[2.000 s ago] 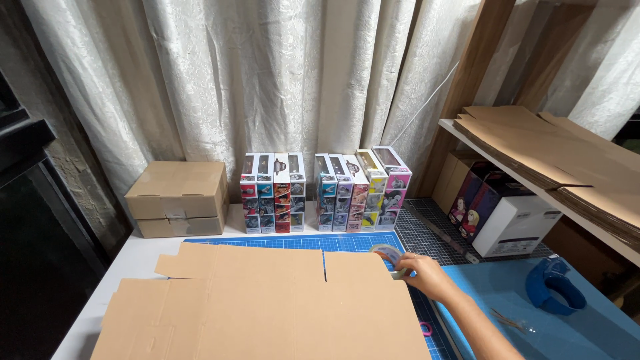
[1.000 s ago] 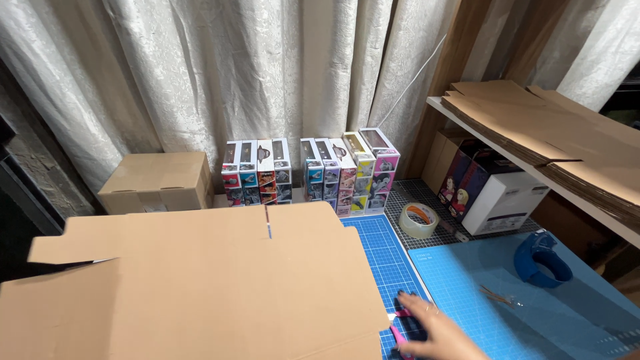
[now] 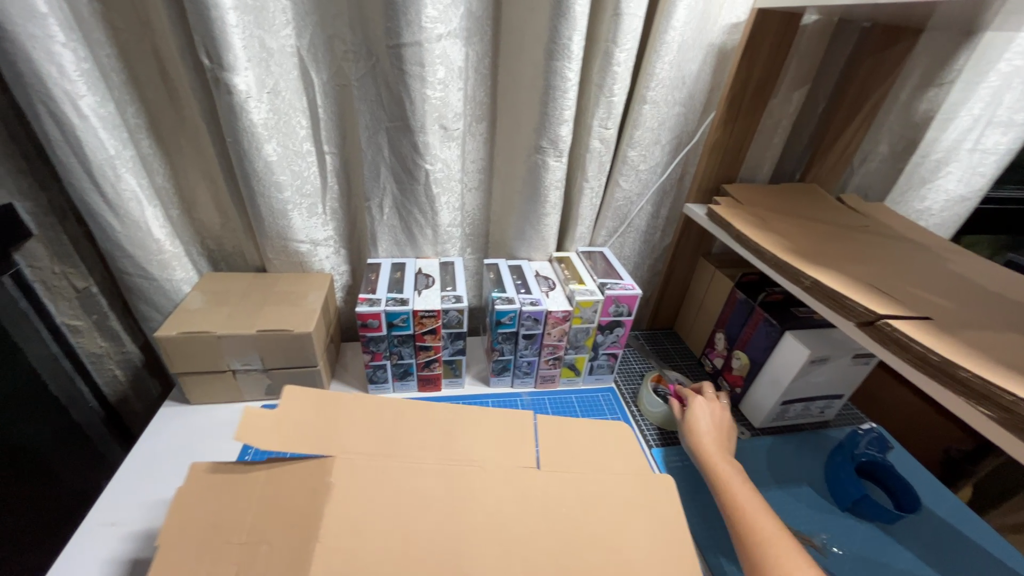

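Note:
My right hand (image 3: 706,420) is closed on a pink-handled tool (image 3: 674,392), apparently scissors, at the roll of clear tape (image 3: 656,406). The roll lies on a black grid mat (image 3: 636,372); the fingers hide part of the tool. A large flat cardboard box blank (image 3: 480,512) with cut flaps covers much of the blue cutting mat (image 3: 596,406), left of my forearm. My left hand is out of view.
Upright figure boxes (image 3: 426,344) stand in two groups at the back, beside stacked brown cartons (image 3: 248,328). At right are a blue tape dispenser (image 3: 868,480), a white box (image 3: 804,380) and a shelf of stacked cardboard sheets (image 3: 864,272).
My right hand was at the blank's right edge, then by the pink handles on the blue mat. It has taken hold of the pink tool and moved to the tape roll.

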